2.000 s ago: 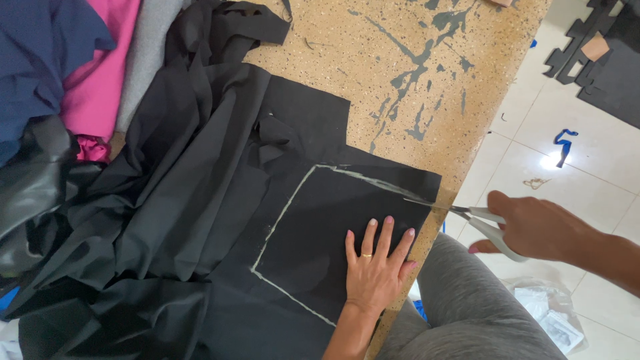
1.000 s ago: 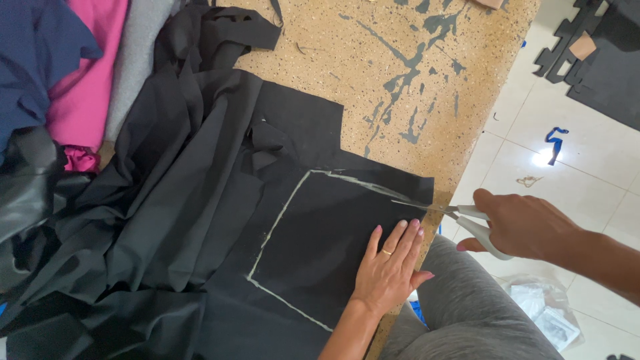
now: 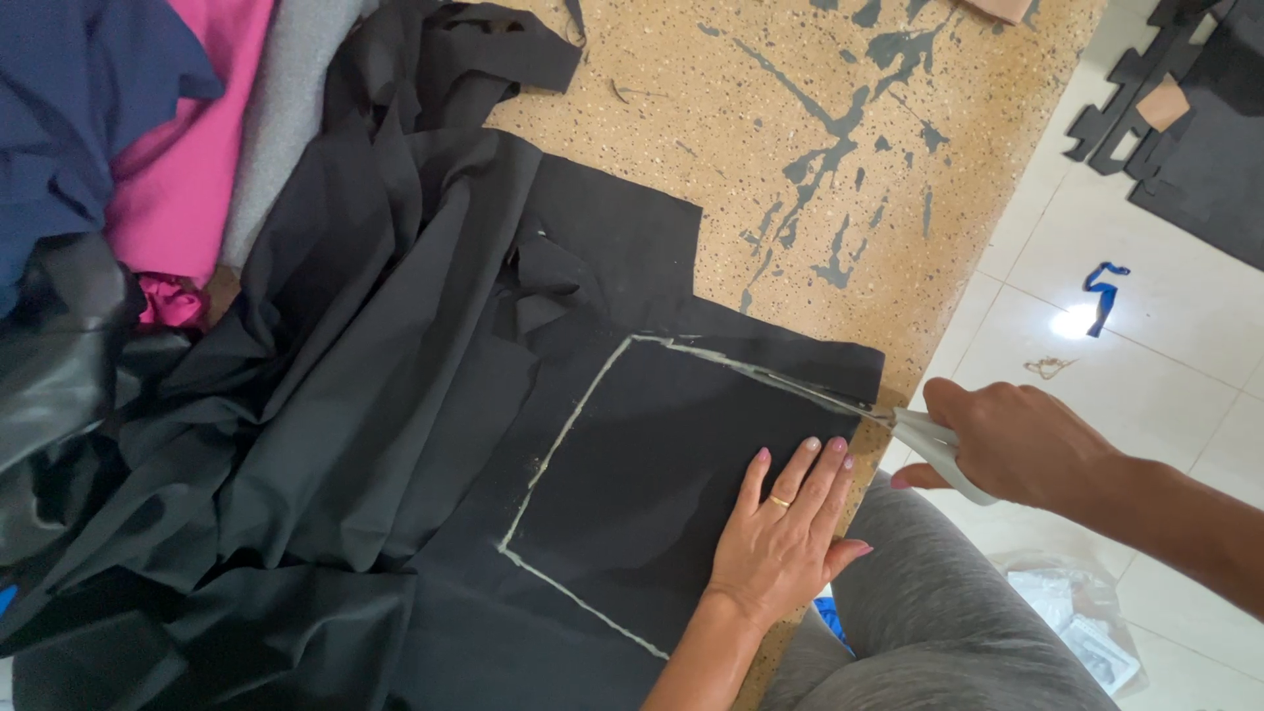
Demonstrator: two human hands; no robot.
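Note:
Black fabric (image 3: pixel 632 454) with chalk-like pale lines lies over the speckled tabletop, its right edge near the table's edge. My left hand (image 3: pixel 785 538) rests palm down on it, fingers spread, a ring on one finger, below the upper line. In my right hand (image 3: pixel 1017 439), beyond the table's edge, is a pair of scissors with pale handles (image 3: pixel 933 449). Their blades reach left along the upper pale line at the fabric's right edge; how far the lower blade goes under the fabric is hidden.
Navy (image 3: pixel 89 109), pink (image 3: pixel 193 168) and gray (image 3: pixel 286 118) fabrics are heaped at the left. Dark patches mark the speckled tabletop (image 3: pixel 632 128). On the tiled floor at the right lie dark foam mats (image 3: pixel 1205 148), a blue strip (image 3: pixel 1101 296) and a clear plastic bag (image 3: pixel 1086 632).
My left hand has shifted slightly down and right on the fabric between the oldest frame and now. My right hand still holds the scissors at the fabric's right edge.

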